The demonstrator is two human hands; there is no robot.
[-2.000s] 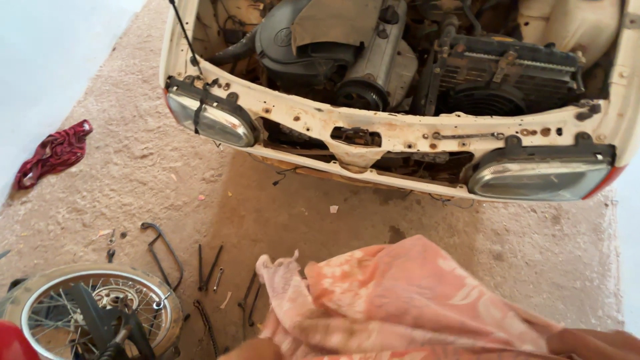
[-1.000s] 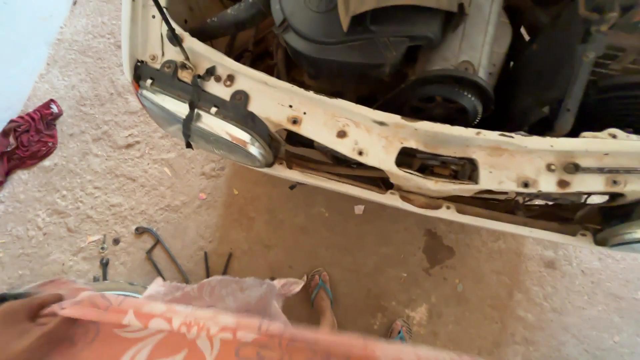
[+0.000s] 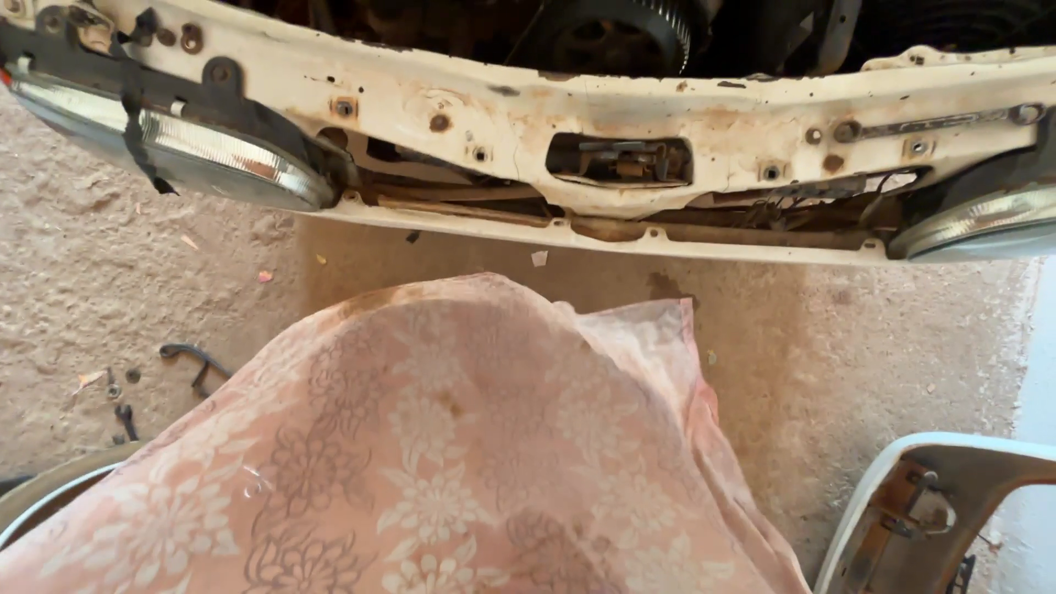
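A pink cloth with a flower pattern [image 3: 445, 429] spreads across the lower middle of the head view, its upper edge just short of the car's front. Neither of my hands shows; both are outside the frame or hidden by the cloth. Beyond it runs the cream front panel of a car [image 3: 487, 91], rusted in spots, with an oblong opening at its middle. A headlight crossed by a black strap [image 3: 214, 148] sits at the left, and another headlight [image 3: 990, 219] at the right. A combination wrench [image 3: 940, 124] lies on the panel's right part.
On the concrete floor [image 3: 866, 355] at the left lie a bent black tool [image 3: 198, 356] and small metal parts [image 3: 124, 417]. A wheel rim [image 3: 62, 499] shows at the lower left, partly under the cloth. At the lower right stands a white-edged body part [image 3: 874, 503], rusty inside.
The cloth, bunched two seconds ago and stretched low across the view one second ago, now spreads wide and higher in the view. The hand seen at the left earlier is out of sight.
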